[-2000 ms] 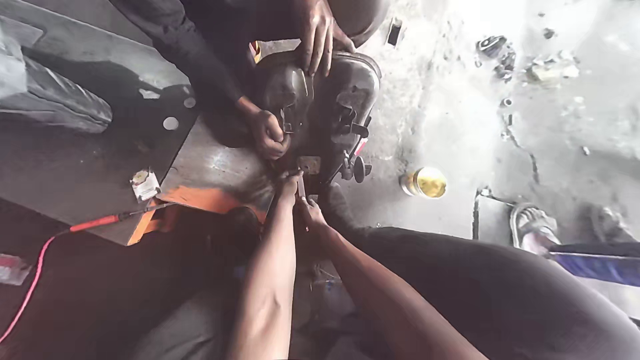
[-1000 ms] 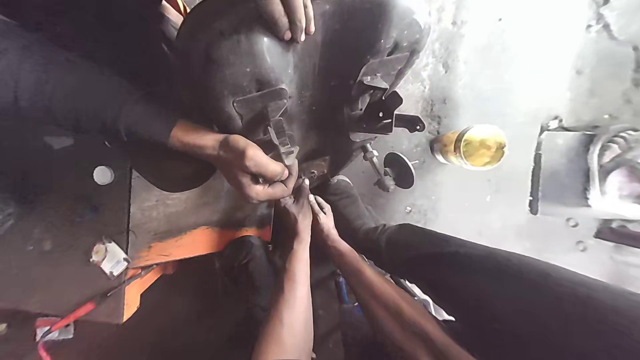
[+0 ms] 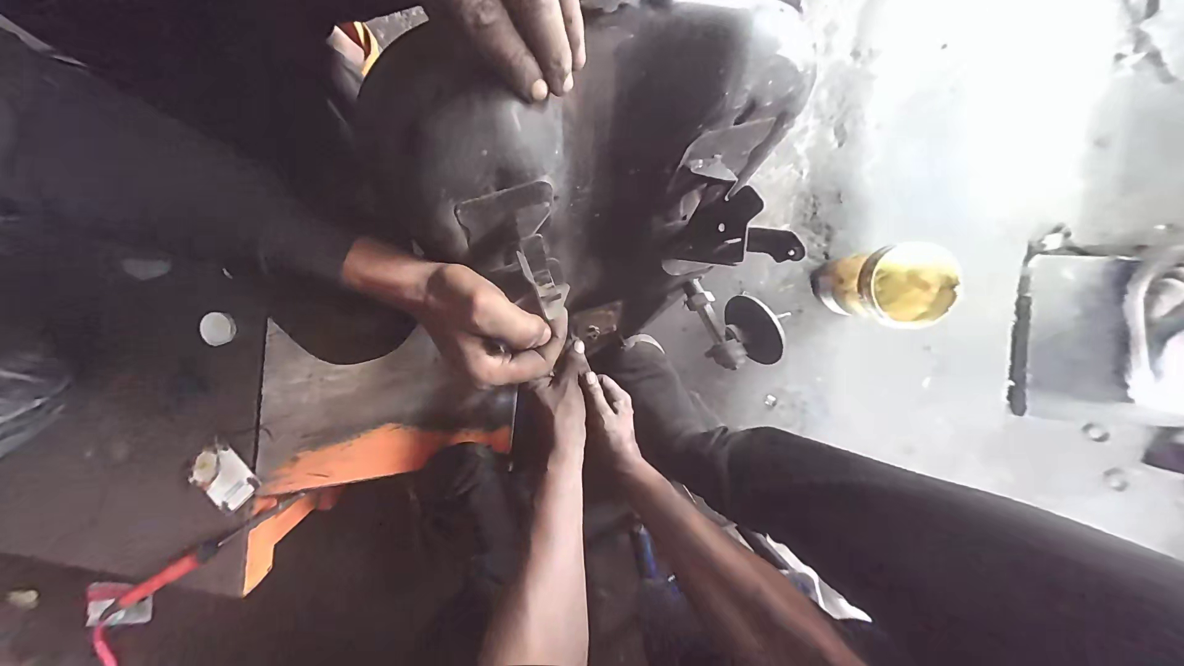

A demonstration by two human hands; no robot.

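Observation:
A large dark metal tank [image 3: 610, 139] with welded brackets fills the upper middle. My left hand [image 3: 559, 388] is at its lower end, fingers close beside a co-worker's hand; whether it holds anything is hidden. My right hand [image 3: 612, 416] lies just right of it, fingers extended toward the same spot, its grip unclear. Directly above my hands is a small metal plate [image 3: 597, 322] with a fastener. A co-worker's hand [image 3: 490, 324] is closed by the metal bracket [image 3: 539, 273], and the co-worker's other hand [image 3: 532, 46] rests on the tank. A black bracket [image 3: 731, 227] projects at the right.
An open tin of yellow material [image 3: 911, 285] stands on the floor at right, near a round disc on a bolt [image 3: 756, 329]. An orange-edged metal sheet [image 3: 370, 453], a small box [image 3: 224, 476] and a red-handled tool with a cable [image 3: 162, 581] are at left. Legs flank my arms.
The view has come much closer to the tank since two seconds ago. My hands stay together at its lower end, and the co-worker's hand remains by the bracket.

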